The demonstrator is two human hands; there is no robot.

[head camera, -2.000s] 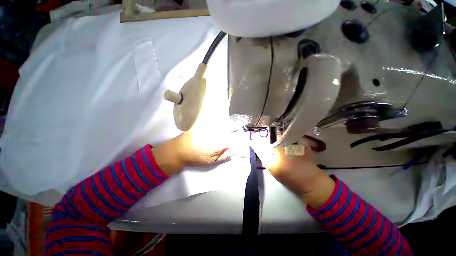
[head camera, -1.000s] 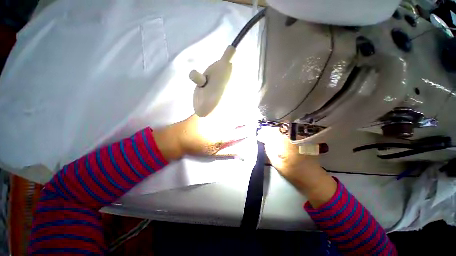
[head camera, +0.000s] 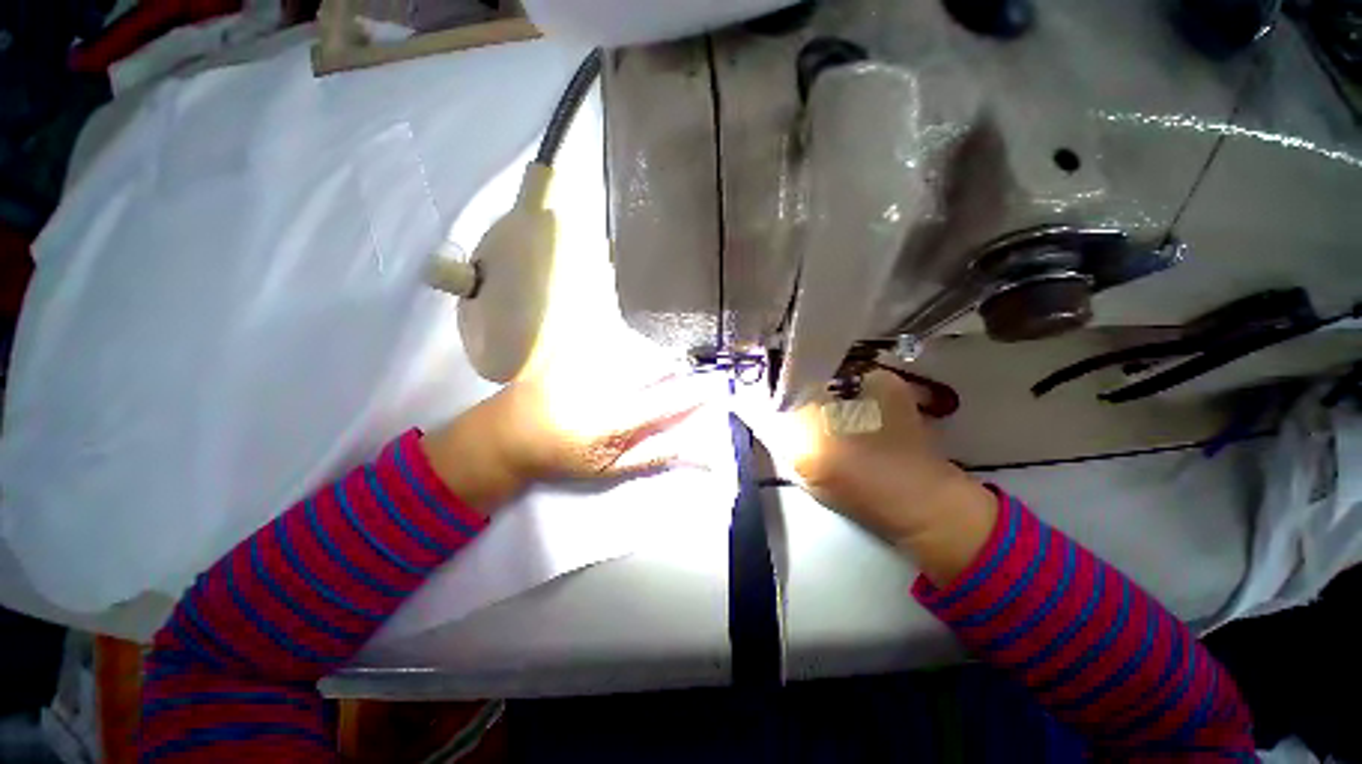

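A navy-black strip (head camera: pixel 753 582) runs from the needle area down over the table's front edge. The presser foot and needle (head camera: pixel 732 366) sit in bright glare above it. A white fabric panel (head camera: pixel 284 343) lies left of the needle. My left hand (head camera: pixel 575 433) lies flat on the white cloth just left of the needle, its fingertips washed out by glare. My right hand (head camera: pixel 881 455) is just right of the strip, fingertips at the presser foot and also lost in glare. Whether either hand pinches cloth or strip cannot be seen.
The sewing machine head (head camera: pixel 956 194) fills the upper right. The lamp (head camera: pixel 508 296) stands left of the needle. Dark-red-handled snips (head camera: pixel 934 393) lie behind my right hand, black-handled tools (head camera: pixel 1195 351) farther right. White scraps (head camera: pixel 1300 508) lie at the right table end.
The view has shifted, so the machine and lamp appear farther left and the red handle shows more. Both hands remain beside the needle, with little clear movement relative to the strip.
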